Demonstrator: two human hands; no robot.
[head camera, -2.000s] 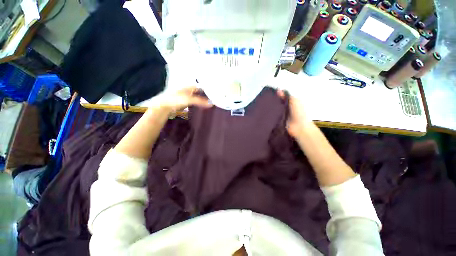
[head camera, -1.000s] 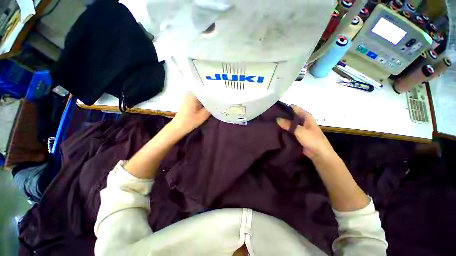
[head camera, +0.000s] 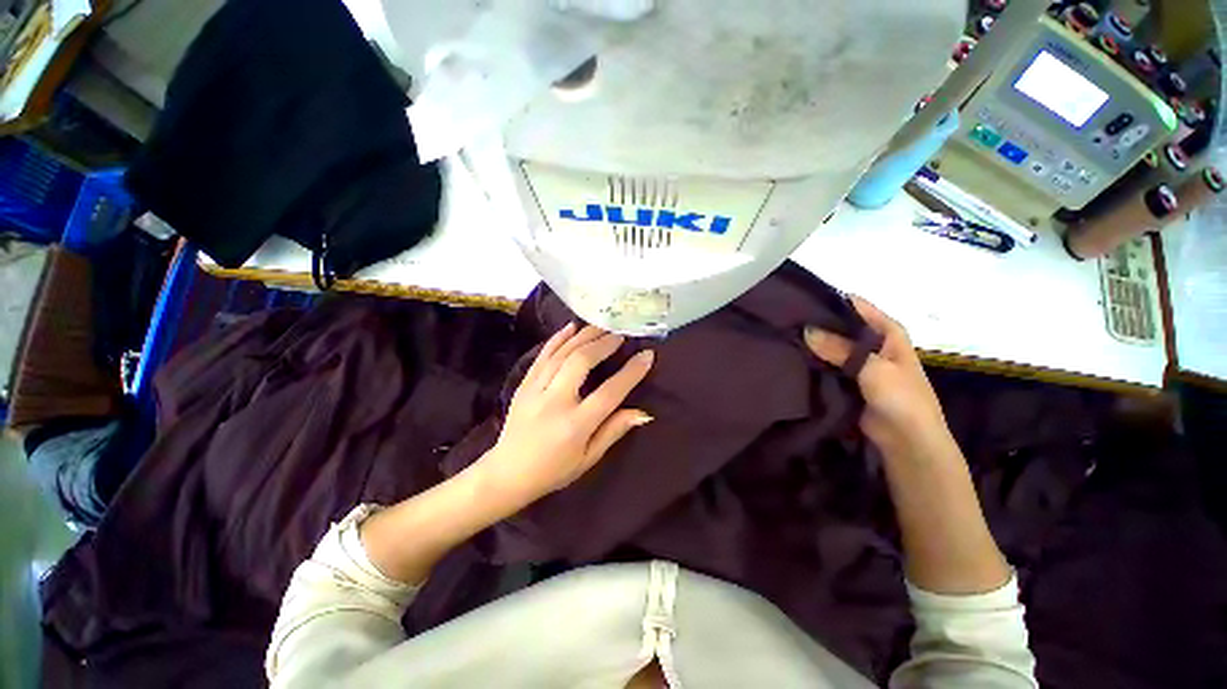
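The dark plum trousers (head camera: 686, 431) lie under the tip of the white JUKI machine head (head camera: 646, 202) and over my lap. My left hand (head camera: 568, 411) lies flat on the cloth just below the head, fingers spread, not gripping it. My right hand (head camera: 881, 370) holds the cloth's edge to the right of the head, with a narrow strip of it between thumb and fingers. The needle area is hidden under the head.
Black cloth (head camera: 289, 135) lies on the table (head camera: 969, 303) at left. At right are a light blue cone (head camera: 888, 172), snips (head camera: 965, 234), a control panel (head camera: 1063, 115) and thread cones (head camera: 1124, 224). Plum piles (head camera: 283, 444) lie at both sides. Blue crates (head camera: 94, 215) stand far left.
My left hand has moved from the cloth's left edge onto its top, below the head. My right hand has moved right and down with the edge, spreading the cloth. The camera view has moved closer to the head.
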